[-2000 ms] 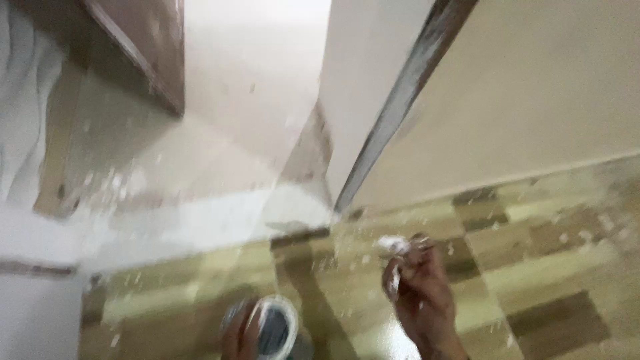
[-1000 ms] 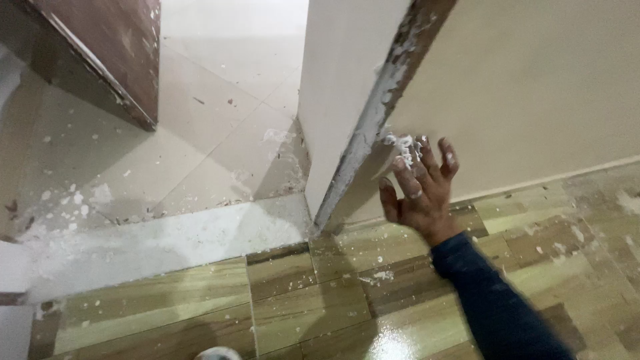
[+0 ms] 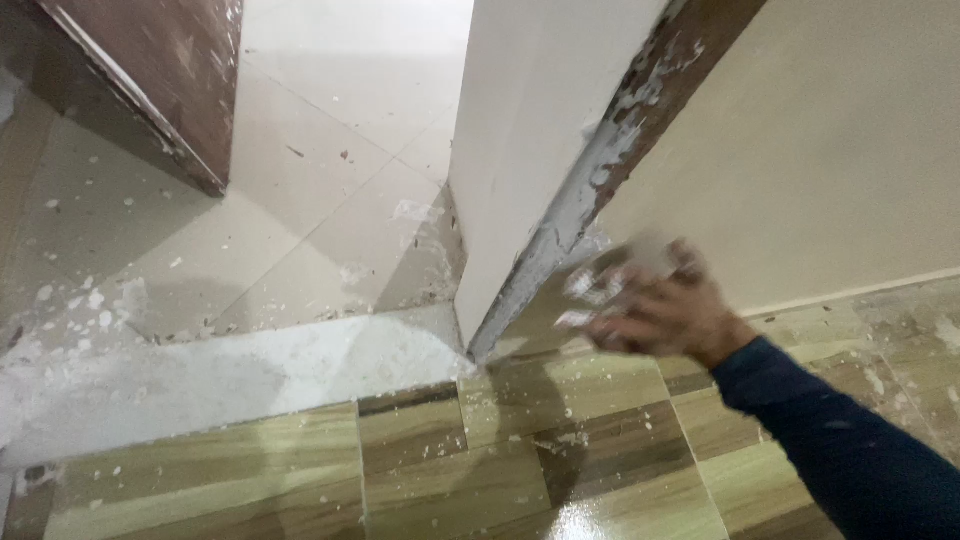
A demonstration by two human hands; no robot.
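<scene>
My right hand (image 3: 652,300), blurred by motion and smeared with white paste, is beside the lower part of a door frame edge (image 3: 559,225). The fingers point left towards that edge; whether they touch it or hold anything is too blurred to tell. Grey-white paste coats the lower part of the brown wooden frame, with patches higher up. A dark blue sleeve covers my right forearm. My left hand is out of the frame.
A brown door panel (image 3: 172,82) stands at the upper left over beige floor tiles (image 3: 315,172). A white threshold (image 3: 247,367) borders the wood-look floor (image 3: 420,480), which bears white specks. A cream wall (image 3: 810,150) rises on the right.
My left hand and a round container, visible low in the oldest frame, are out of view. My right hand, low beside the frame at first, has moved up to its edge.
</scene>
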